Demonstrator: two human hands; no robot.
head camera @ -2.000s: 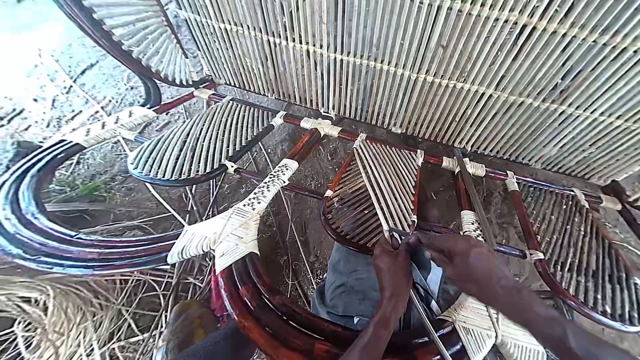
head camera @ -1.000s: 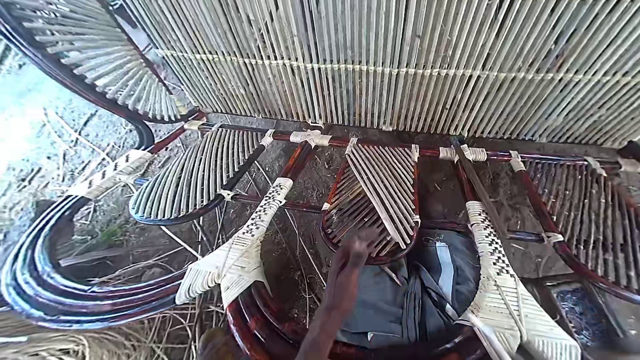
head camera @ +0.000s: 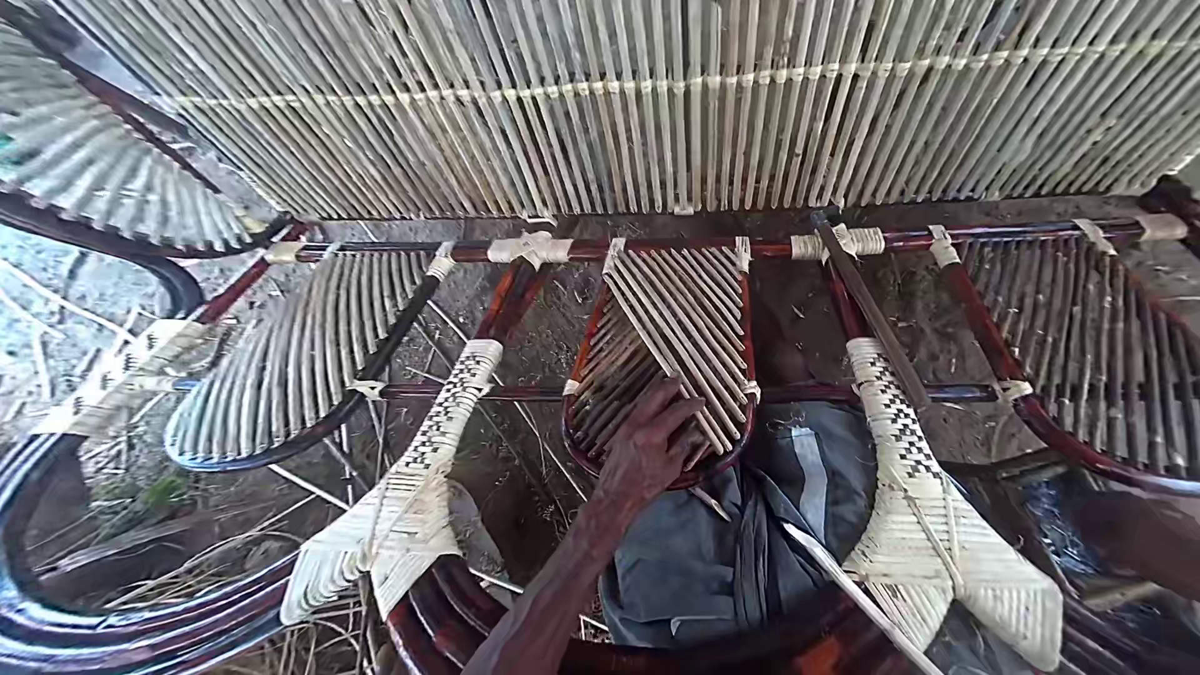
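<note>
My left hand (head camera: 647, 436) lies on the lower part of a teardrop-shaped panel of thin sticks (head camera: 689, 323) in the middle of a lacquered cane frame, its fingers spread over the slanting sticks. Nothing shows gripped in it. The panel has a red-brown rim with pale bindings. A blurred brown shape at the right edge looks like part of my right hand or forearm (head camera: 1139, 534); its fingers are not made out. A long pale strip (head camera: 858, 595) slants over the dark cloth (head camera: 675, 562) below the panel.
A large slatted stick panel (head camera: 600, 122) spans the top. Similar rounded panels (head camera: 300, 356) flank the middle one. Posts with woven pale wrapping (head camera: 455, 403) rise from curved cane bundles (head camera: 141, 619). A dark flat bar (head camera: 872, 309) leans across the rail. Loose fibres lie on the ground at left.
Two seconds ago both hands were together at the middle panel's lower end, with a tool there. My right hand has since moved away; my left hand now rests on the sticks.
</note>
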